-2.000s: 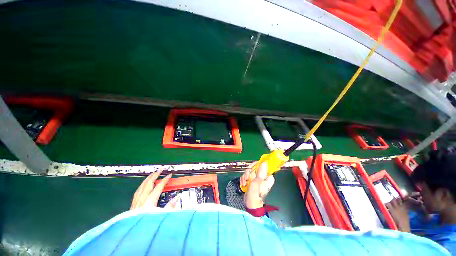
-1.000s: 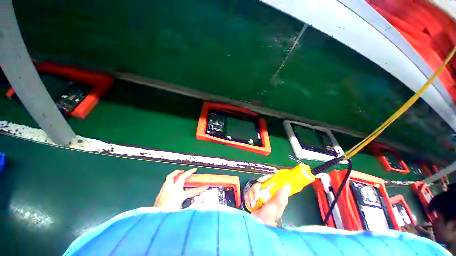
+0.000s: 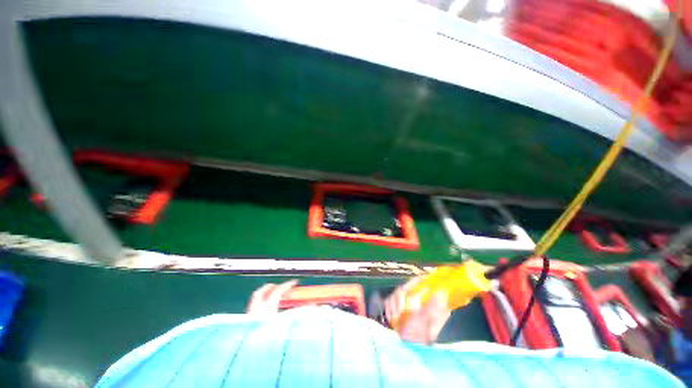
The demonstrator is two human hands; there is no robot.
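Note:
The yellow electric screwdriver (image 3: pixel 454 286) is held in my right hand (image 3: pixel 416 309), its body tilted with the cable end up to the right. Its tip is hidden. A red foam tray (image 3: pixel 326 292) with a dark open unit lies in front of me, its lower part hidden by my blue clothing. My left hand (image 3: pixel 267 296) is at the tray's left edge, partly cut off by the clothing and blurred. I cannot tell whether it grips the tray. A dark patch, perhaps a screw dish (image 3: pixel 375 303), is beside my right hand.
Beyond the worn white rail (image 3: pixel 228 264), red trays (image 3: pixel 364 239) and a white tray (image 3: pixel 493 242) hold units. Stacked red trays (image 3: pixel 517 292) stand right of the driver. A yellow cord (image 3: pixel 584 193) runs up right. A blue object (image 3: pixel 9 303) is far left, a grey post (image 3: pixel 57 167) nearby.
The view has shifted, and the blue object at left shows more than before. Less of my left hand and the near tray shows above my clothing. The screwdriver stays in my right hand.

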